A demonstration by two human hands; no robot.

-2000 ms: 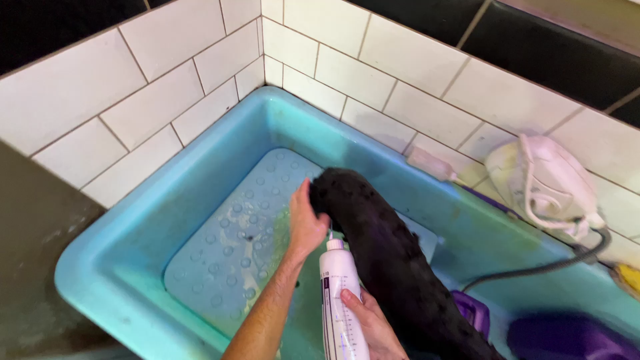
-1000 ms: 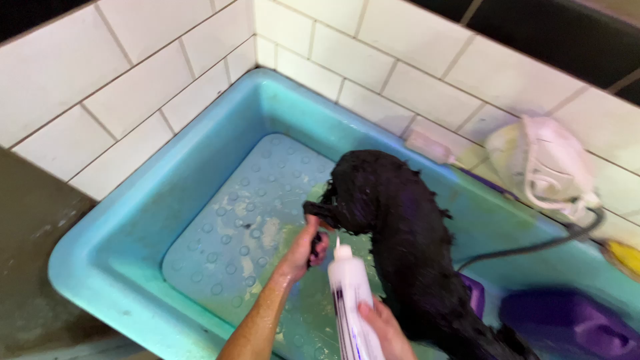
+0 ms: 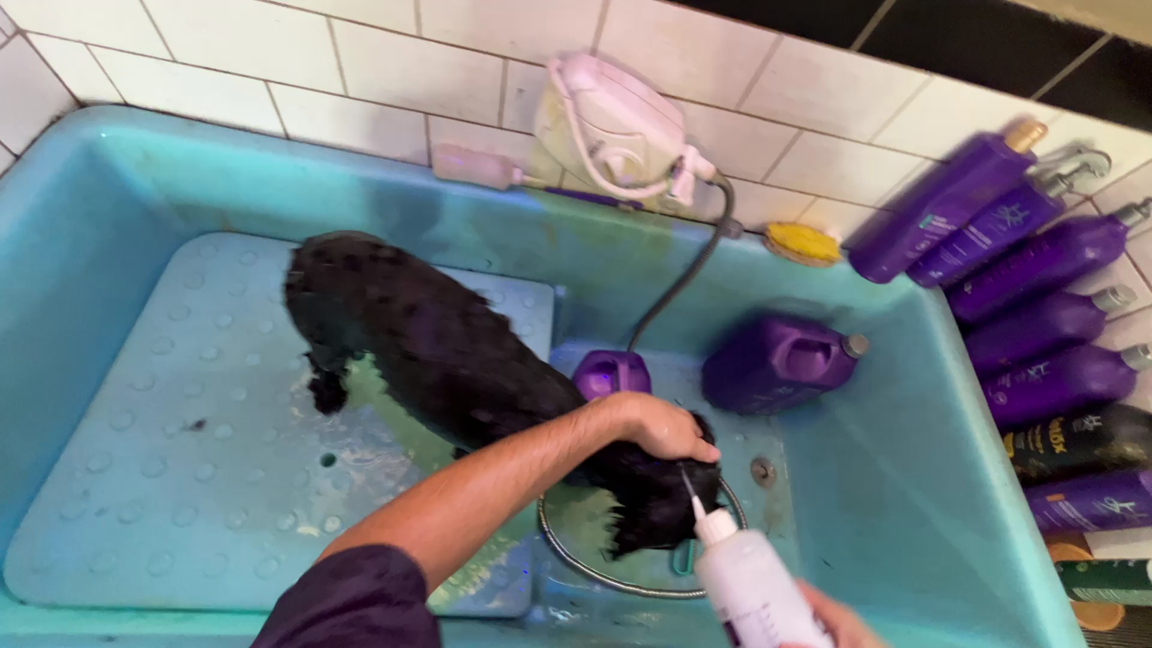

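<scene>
A wet black-coated dog (image 3: 450, 351) stands in a blue tub, its rump at the left and its head at the lower right. My left hand (image 3: 670, 429) rests on top of the dog's head, fingers curled into the fur there. From the lower right, my right hand (image 3: 832, 621) grips a white squeeze bottle (image 3: 756, 585); only part of that hand shows. The bottle's narrow nozzle points up at the dog's head, just below my left fingers, and a thin dark streak lies at its tip.
A blue raised mat (image 3: 180, 432) lies under the dog's rear. Purple jugs (image 3: 774, 364), a metal hose (image 3: 621, 585) and a drain (image 3: 763, 472) are at the tub's right. Several purple bottles (image 3: 954, 207), a yellow brush (image 3: 803, 242) and a pale wall-side device (image 3: 612, 126) line the rim.
The view has swung right. My left hand has gone from a limb at the dog's rear to its head. The bottle in my right hand has moved to the head too.
</scene>
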